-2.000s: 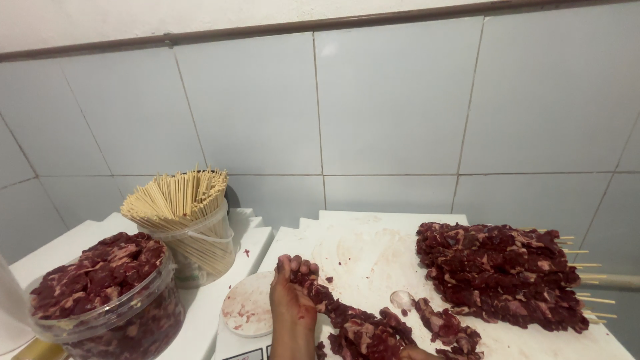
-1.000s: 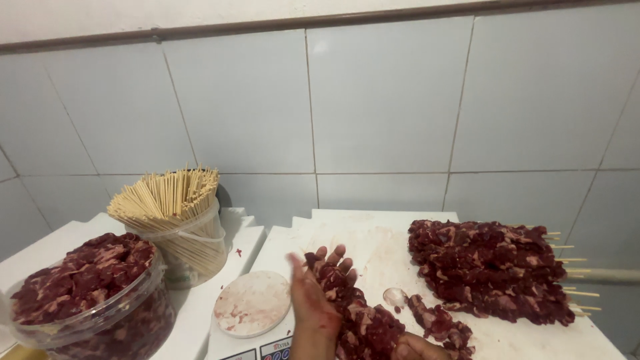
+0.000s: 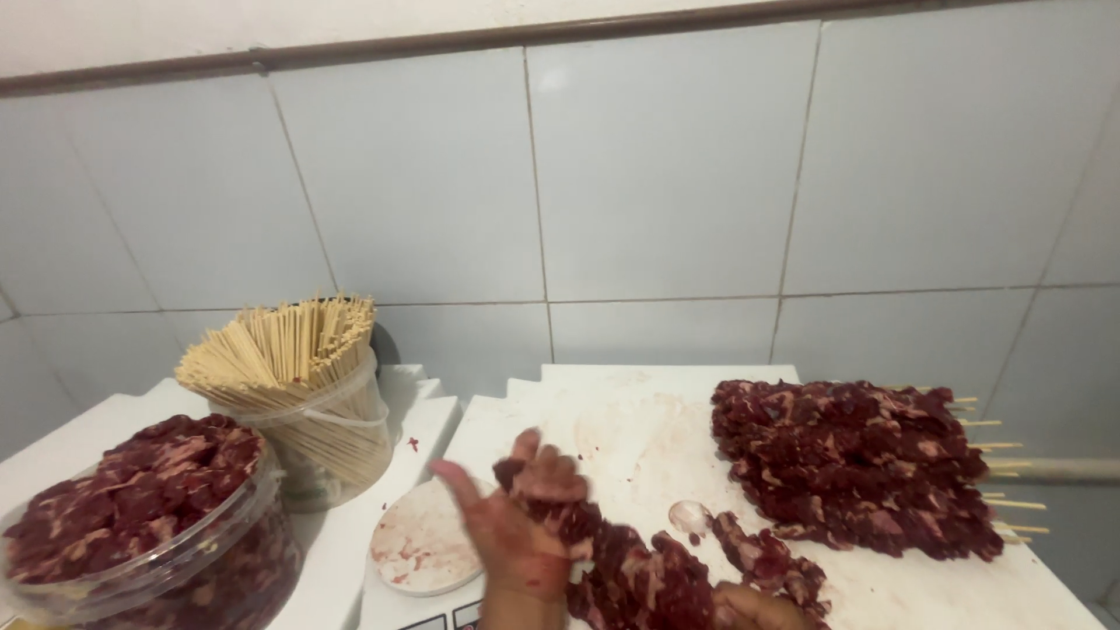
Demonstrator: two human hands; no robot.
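My left hand point(image 3: 525, 525), palm up and smeared with red, has its fingers curled against the far end of a string of raw meat pieces point(image 3: 647, 577); its thumb stands apart. My right hand point(image 3: 757, 608) is at the bottom edge, mostly cut off, against the near right side of that meat; its grip is hard to see. A small heap of raw meat pieces point(image 3: 770, 560) lies just beyond the right hand. Skewers loaded with meat point(image 3: 857, 472) are stacked at the right, their bare wooden ends pointing right.
A clear plastic tub of raw meat point(image 3: 166, 525) stands at the left, beside a bucket point(image 3: 341, 437) full of wooden skewers point(image 3: 280, 350). A round white scale plate point(image 3: 429, 542) is by my left hand. A white board point(image 3: 647, 437) lies before the tiled wall point(image 3: 665, 175).
My left thumb has spread away from the meat, and the left fingers have curled in since a second ago. The stacked skewers look unchanged.
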